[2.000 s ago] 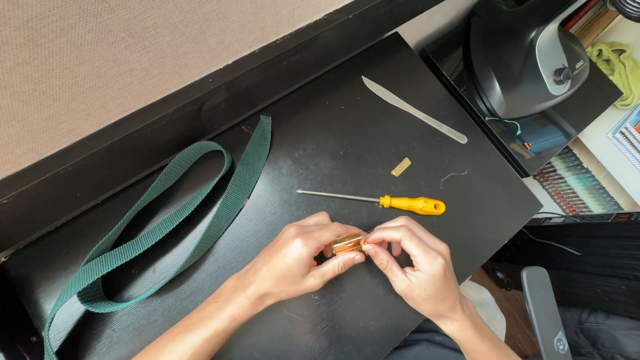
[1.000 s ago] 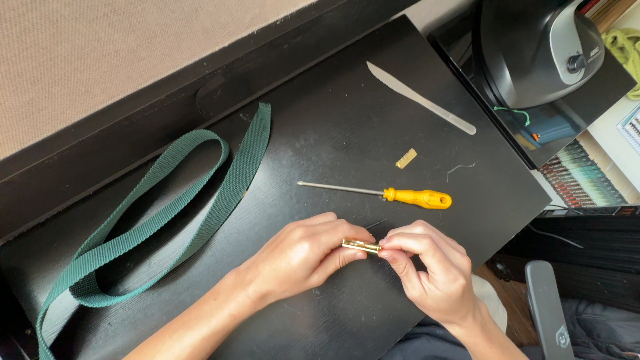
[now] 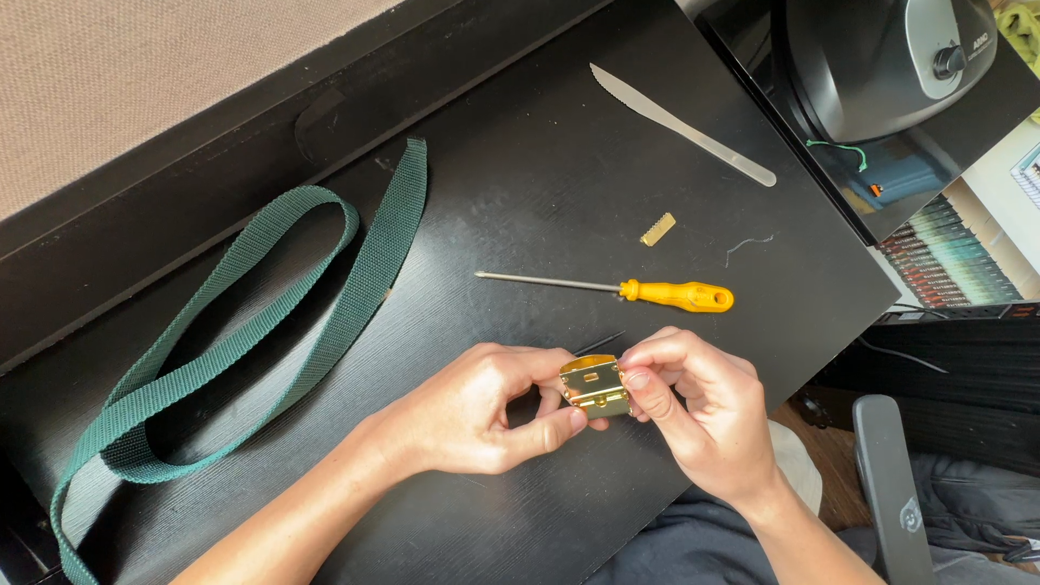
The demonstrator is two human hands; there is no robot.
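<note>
My left hand grips the left side of a shiny gold-coloured metal buckle between thumb and fingers. The thumb and fingers of my right hand pinch its right edge. Beyond my hands lies a screwdriver with a yellow handle, its shaft pointing left. A small toothed gold-coloured metal piece rests above the handle. A thin dark pointed object shows partly behind the buckle; what it is I cannot tell. Dark green webbing strap lies in loops to the left.
A serrated knife lies at the back of the black table, and a thread right of the toothed piece. A black and grey appliance stands at the upper right. A chair armrest is at the lower right.
The buckle has turned in my hands; it showed narrow and edge-on before and now shows a broad face. The thin dark object behind it has come into sight. Screwdriver and strap lie as before.
</note>
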